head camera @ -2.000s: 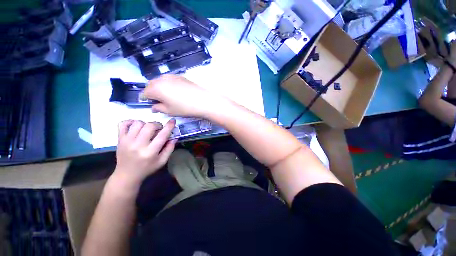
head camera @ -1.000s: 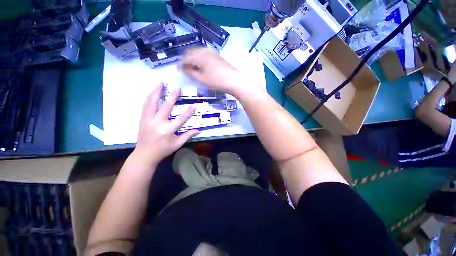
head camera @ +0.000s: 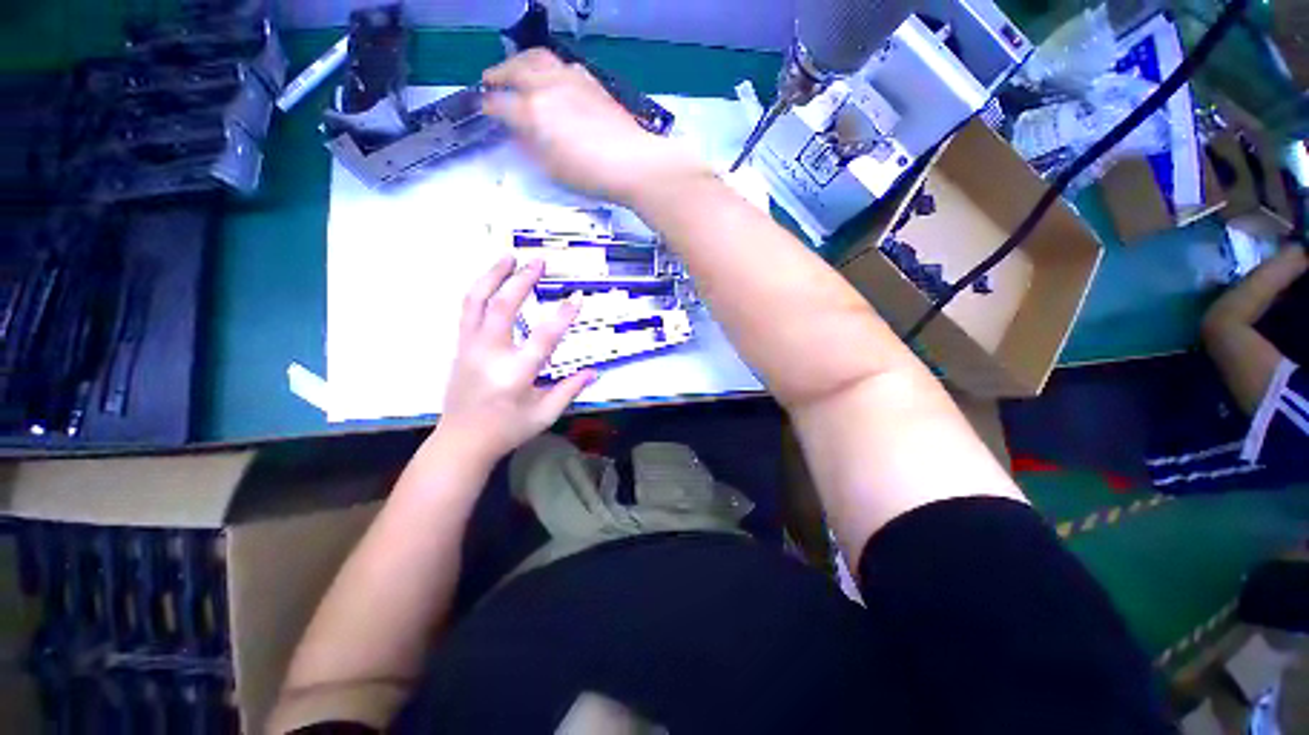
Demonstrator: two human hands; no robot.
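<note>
Several housing units [head camera: 617, 333] lie side by side, pale side up, on the white work sheet [head camera: 402, 287] in front of me. My left hand [head camera: 510, 345] has its fingers spread, with the fingertips at the left ends of these units. My right hand [head camera: 567, 122] is over the back of the sheet, its fingertips at a black housing unit [head camera: 431, 141]; whether it grips the unit is hidden. Another black unit [head camera: 617, 98] lies behind my right hand, partly covered by it.
The screwdriver [head camera: 804, 72] hangs over the sheet's back right, beside the screw feeder [head camera: 861, 129]. An open carton [head camera: 1026, 273] with small black pieces stands right, a black cable crossing it. The black tray [head camera: 158, 330] is left, a packing carton [head camera: 273, 574] lower left. Another person's arm [head camera: 1249, 316] shows far right.
More units now lie pale side up near my left hand, and fewer black ones remain at the back. My right hand has moved back to those. My left hand has opened out. The view has shifted slightly.
</note>
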